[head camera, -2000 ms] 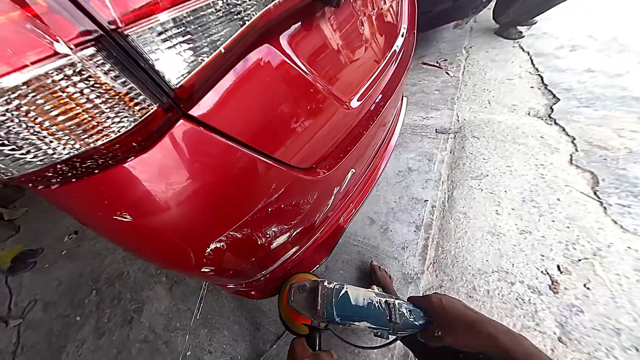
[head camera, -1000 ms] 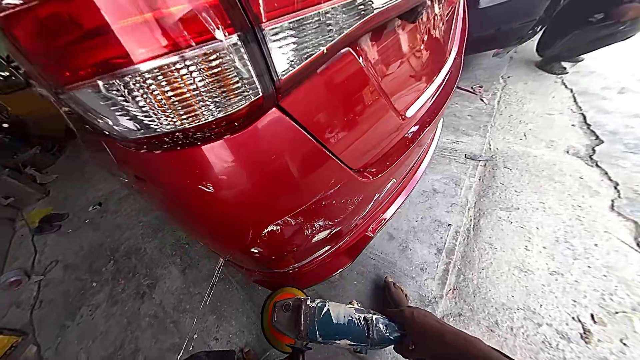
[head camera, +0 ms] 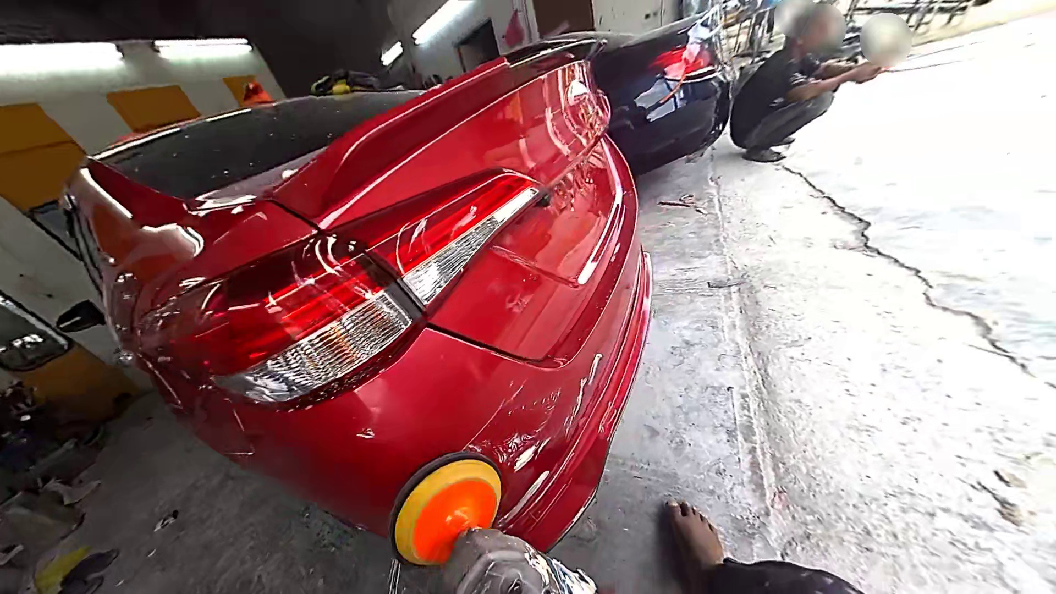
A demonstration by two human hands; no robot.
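The round orange and yellow backing pad of a power polisher overlaps the lower corner of a red car's rear bumper; whether it touches the paint I cannot tell. The polisher's metal head and body run off the bottom edge of the view. Whitish scuffs mark the bumper right of the pad. Above it is the car's tail light. Neither of my hands shows clearly; both are below the frame, so their hold on the tool is hidden.
My bare foot rests on the concrete floor right of the bumper. Beyond the red car stands a dark car. A person squats at the upper right. Debris lies at the lower left, and a long crack crosses the floor.
The view has tilted up, showing more of the car. My hand on the polisher's body, seen earlier, has left the frame. The pad now overlaps the bumper instead of sitting below it.
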